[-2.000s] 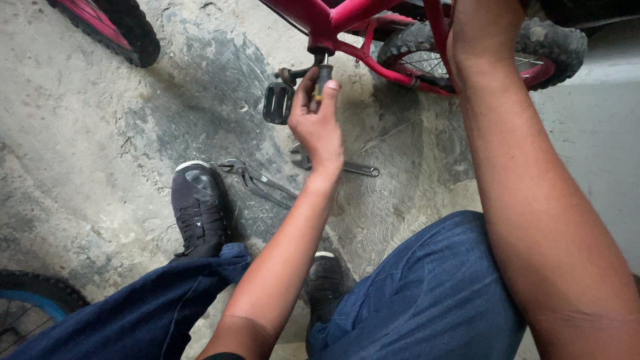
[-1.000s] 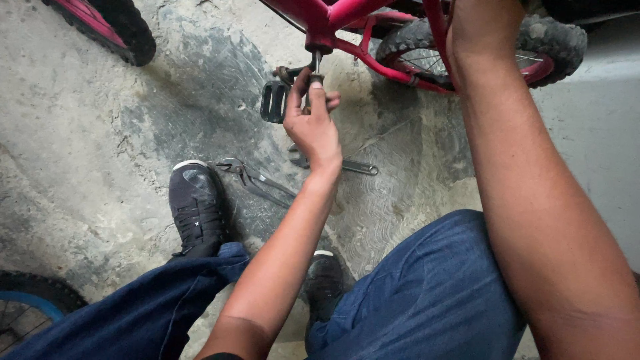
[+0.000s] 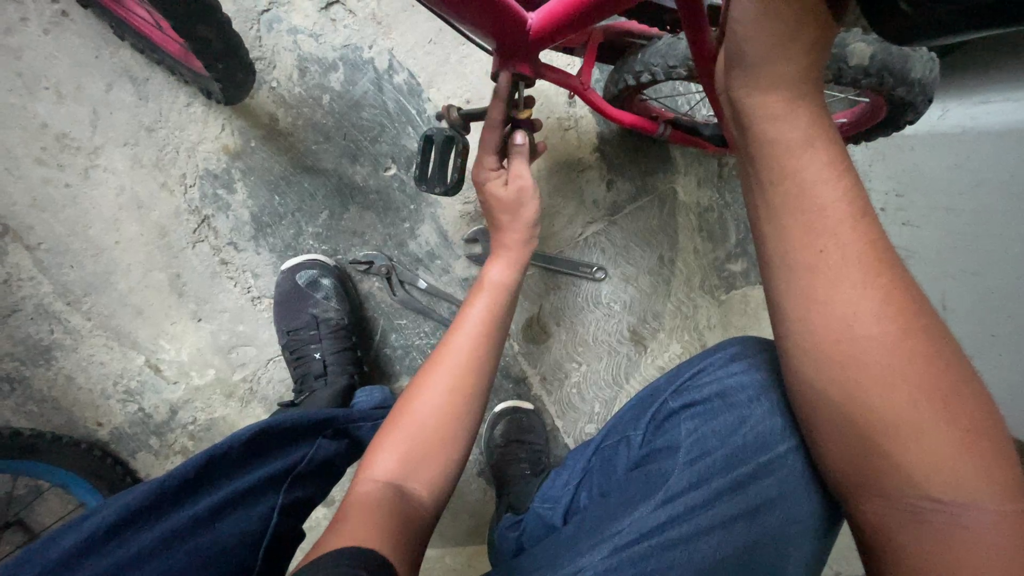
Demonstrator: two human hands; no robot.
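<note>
My left hand (image 3: 510,172) holds a screwdriver (image 3: 522,120) by its dark and yellow handle, its shaft pointing up at the bottom bracket shell (image 3: 516,68) of a pink bicycle frame. One finger stretches along the shell's side. Just left of the fingers are a crank arm (image 3: 472,114) and a black pedal (image 3: 442,162). My right hand (image 3: 776,48) is at the upper right against a pink frame tube (image 3: 698,56); its fingers are hidden at the top edge, so its grip does not show.
On the concrete floor lie an adjustable wrench (image 3: 564,265) and slip-joint pliers (image 3: 408,286), partly behind my left forearm. A knobby rear wheel (image 3: 888,84) is at the upper right, another tyre (image 3: 216,52) at the upper left, and a blue-rimmed wheel (image 3: 64,472) at the lower left.
The fingers of my left hand have shifted around the screwdriver handle, and one finger now reaches up beside the shell. My right hand has stayed at the frame tube.
</note>
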